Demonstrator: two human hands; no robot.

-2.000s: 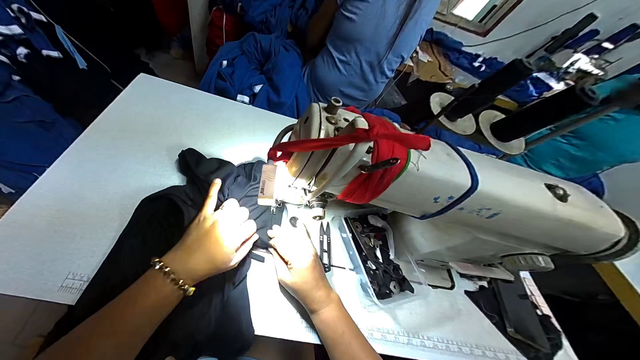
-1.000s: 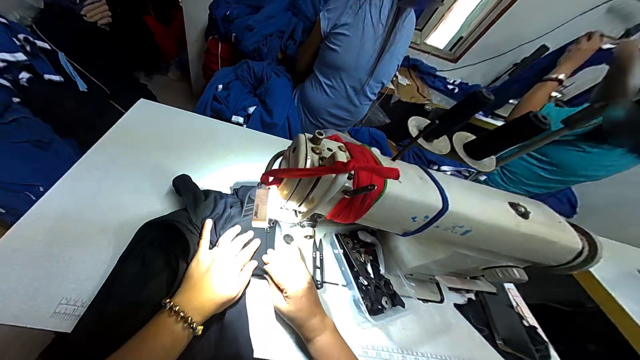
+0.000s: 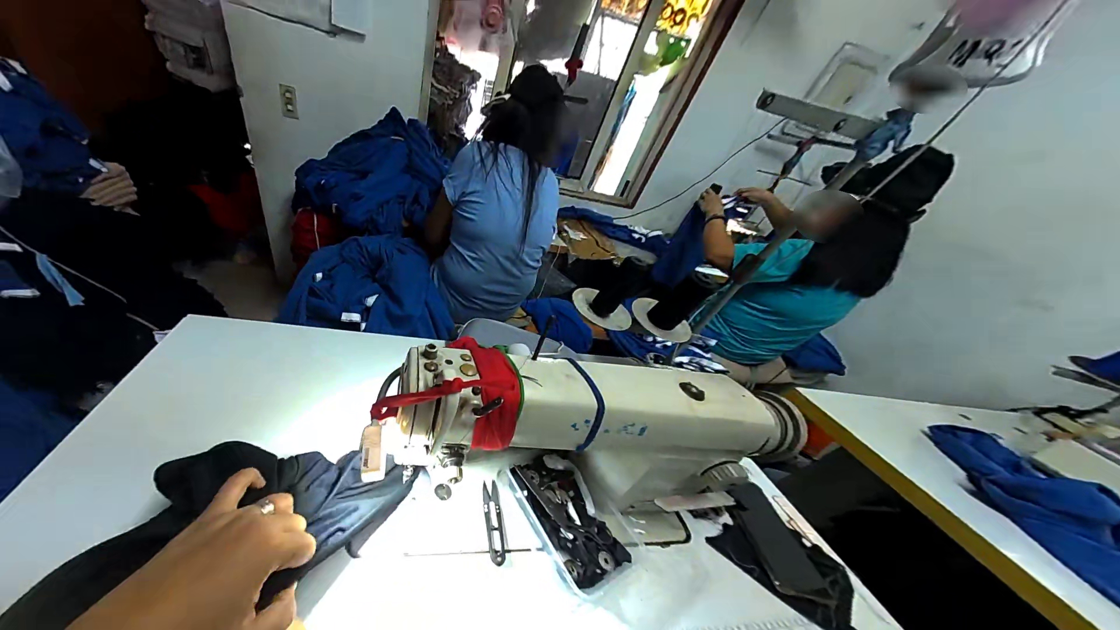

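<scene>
Dark fabric lies bunched on the white table at the left, its right end by the needle area of a sewing machine. My left hand, with a ring on one finger, grips the fabric left of the needle area. My right hand is out of view. Red cloth is tied around the machine's head. Right of the needle area lie thread snips, beside a clear plastic box of metal presser feet and small parts.
A dark phone-like object rests on black cloth at the right. Thread cones stand behind the machine. Two people sit beyond the table, near piles of blue garments. Another white table is at the right.
The view has tilted up markedly. My right hand, earlier on the fabric by the needle, has left the view. My left hand, earlier spread flat, is now bent on the fabric.
</scene>
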